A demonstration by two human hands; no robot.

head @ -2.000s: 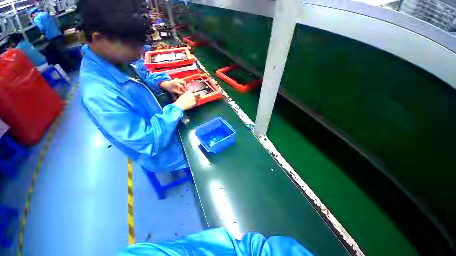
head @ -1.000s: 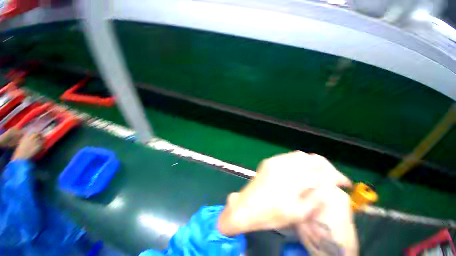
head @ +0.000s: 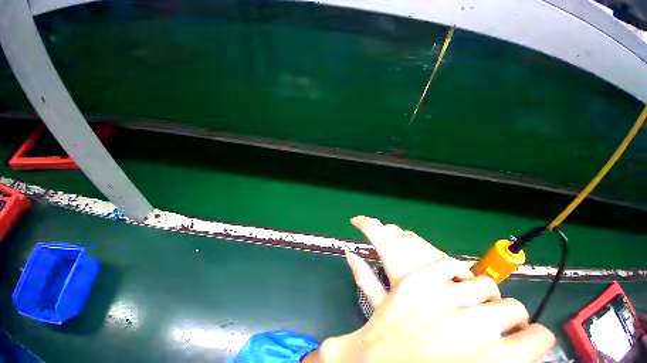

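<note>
A yellow-orange electric screwdriver (head: 500,261) slants down to the left. Its top end shows, and the rest is hidden by my hands. My left hand (head: 433,319) comes from the blue sleeve at bottom centre, and its fingers reach right, beside and over the screwdriver. My right hand (head: 397,248) is mostly covered by the left, with a finger and what seems its thumb pointing up-left, apart. The overlap hides which hand touches the screwdriver. A dark speckled dish (head: 365,299) shows partly behind the fingers.
A blue bin (head: 55,282) stands on the green bench at left. A red frame with a tablet unit (head: 611,332) lies at lower right. Another red frame lies beyond the white rail (head: 269,235), far left. A grey post rises at left. A yellow line and black cable run from the screwdriver.
The view has swung right, away from the person in blue seen earlier. My hands now show larger, overlapping, with two fingertips spread up-left. More of the screwdriver and its cable shows.
</note>
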